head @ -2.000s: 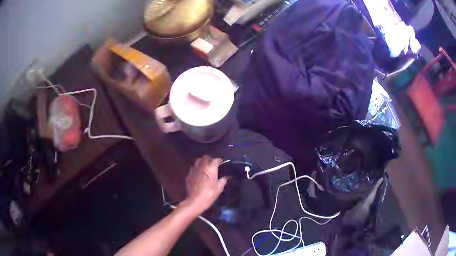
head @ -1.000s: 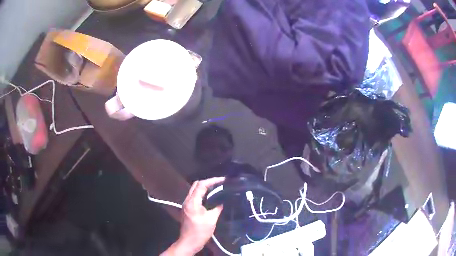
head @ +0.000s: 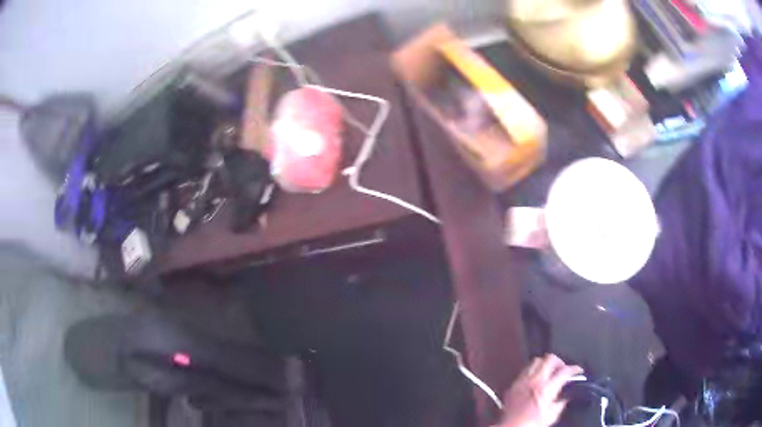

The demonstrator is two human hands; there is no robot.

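My left hand (head: 539, 394) is at the bottom edge, right of centre, blurred and partly cut off. Its thumb and fingers close on the rim of a dark curved device (head: 591, 392), which is mostly cut off by the lower edge. A thin white charging cable (head: 639, 414) lies beside the device, with a small white plug end near it. My right hand is not in view.
A lidded mug (head: 601, 221) stands above my hand, with an open brown carton (head: 472, 108) up and left of it. A red-pink bag (head: 307, 140) lies on the left desk (head: 372, 62). Purple cloth (head: 710, 217) is at right; a dark chair (head: 167, 354) stands lower left.
The view has swung left, so the mug, carton and my left hand appear farther right. The left desk and chair show more. My left hand stays on the dark device.
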